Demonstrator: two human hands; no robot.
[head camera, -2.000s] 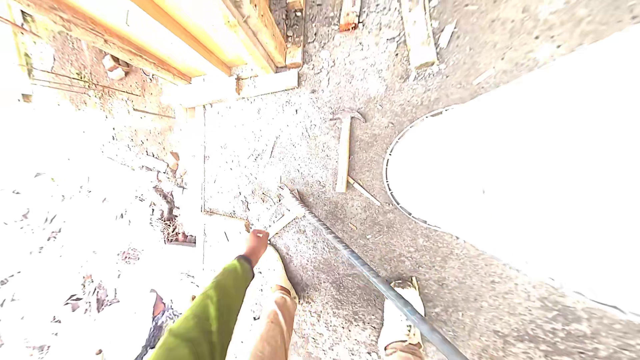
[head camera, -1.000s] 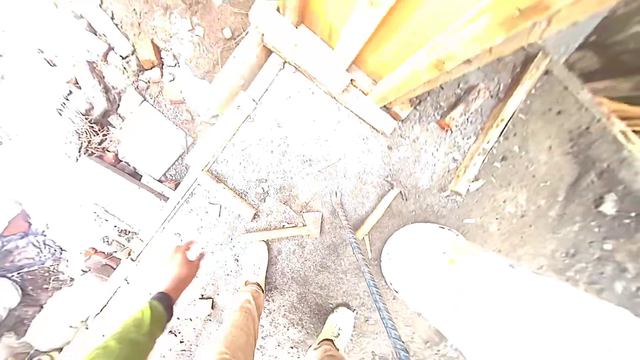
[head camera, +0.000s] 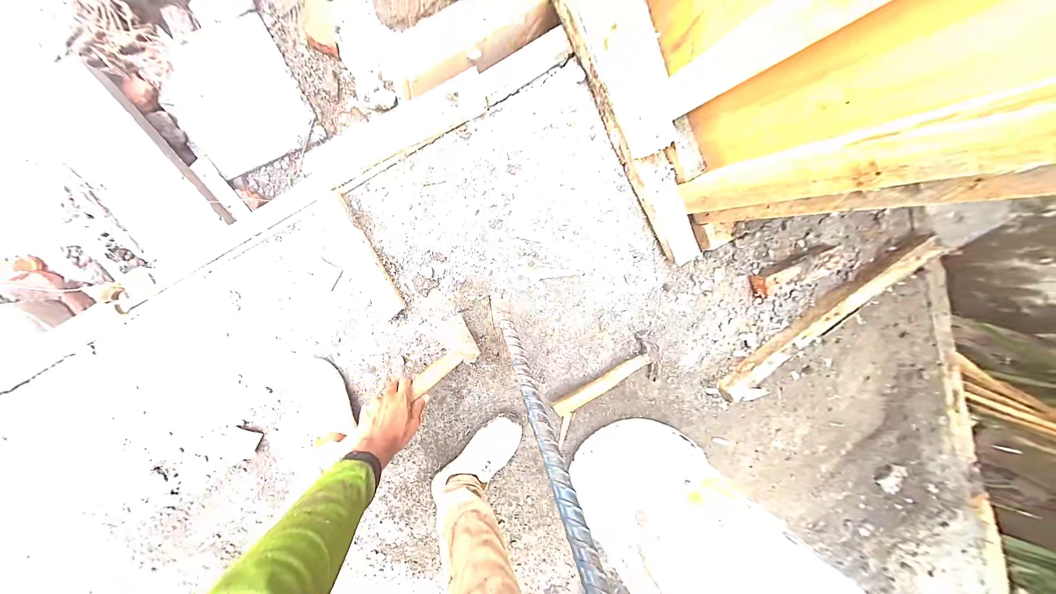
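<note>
My left hand (head camera: 392, 421), in a green sleeve, is closed around the wooden handle (head camera: 436, 375) of a short tool. Its pale, blocky head (head camera: 462, 338) points up and right; glare hides its exact kind. Just right of it, a ribbed steel reinforcing bar (head camera: 540, 429) runs from the ground down to the bottom edge of the view. Beyond the bar lies a claw hammer (head camera: 602, 384) with a wooden handle, its head to the upper right. My right hand is out of view.
A large, rounded white object (head camera: 652, 487) stands at the lower right. Timber formwork (head camera: 825, 148) rises at the upper right, with a loose board (head camera: 825, 318) below it. A thin wooden strip (head camera: 371, 247) lies on the gritty ground. A shoe (head camera: 487, 450) is beside the bar.
One second ago my left hand was apart from the short tool, fingers spread; now it grips the handle. The view has swung considerably.
</note>
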